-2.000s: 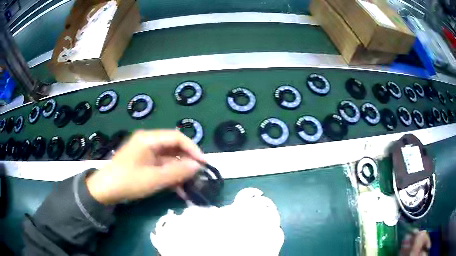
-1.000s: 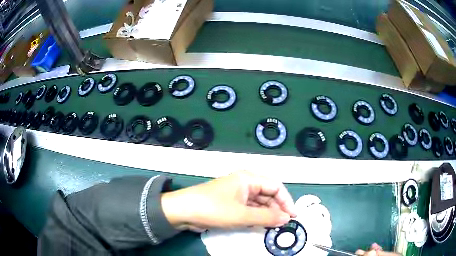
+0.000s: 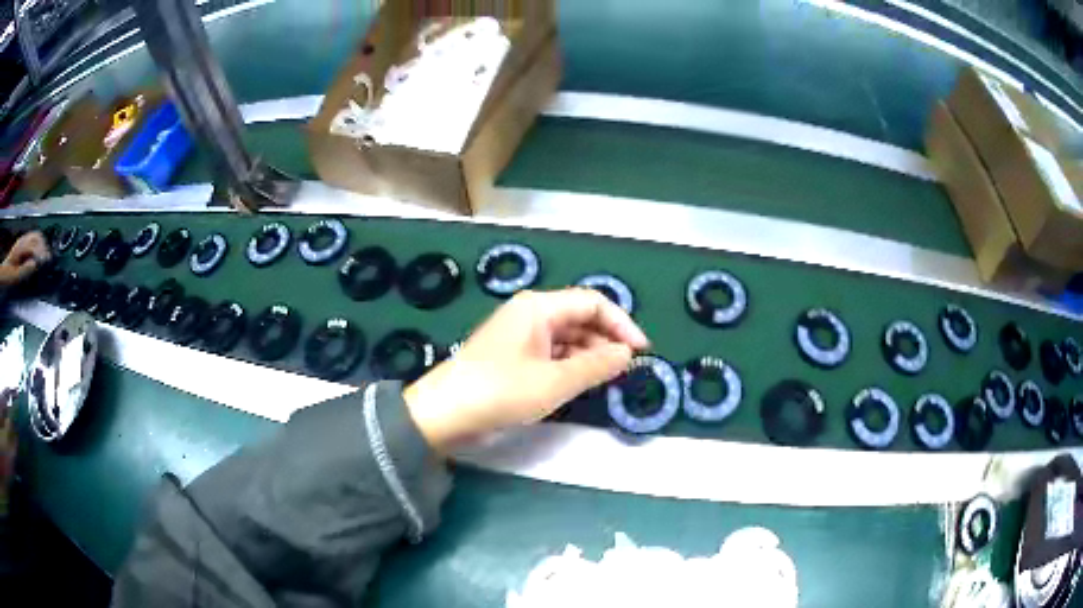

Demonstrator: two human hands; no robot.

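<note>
My left hand (image 3: 529, 362) reaches in from the lower left in a grey sleeve. Its thumb and fingertips pinch the upper edge of a black ring with a pale C-shaped band (image 3: 644, 410). That ring is over the near row on the green belt, close beside another banded ring (image 3: 713, 390). The hand covers part of both rows. A pile of white C-shaped pieces (image 3: 677, 576) lies on the green worktop, cut off by the bottom edge. My right hand is not in view.
Plain and banded rings lie along the belt (image 3: 546, 226). Behind it stand an open carton of white pieces (image 3: 469, 166), closed cartons (image 3: 1009, 178), a metal post (image 3: 202, 89) and a blue bin (image 3: 157, 149). Metal dishes are at left (image 3: 62, 374) and right (image 3: 1045, 582). Another person's hand (image 3: 24, 255) is far left.
My left hand has moved with the banded ring from above the white pile up to the belt. My right hand and its thin metal tool have left the picture. The view has shifted.
</note>
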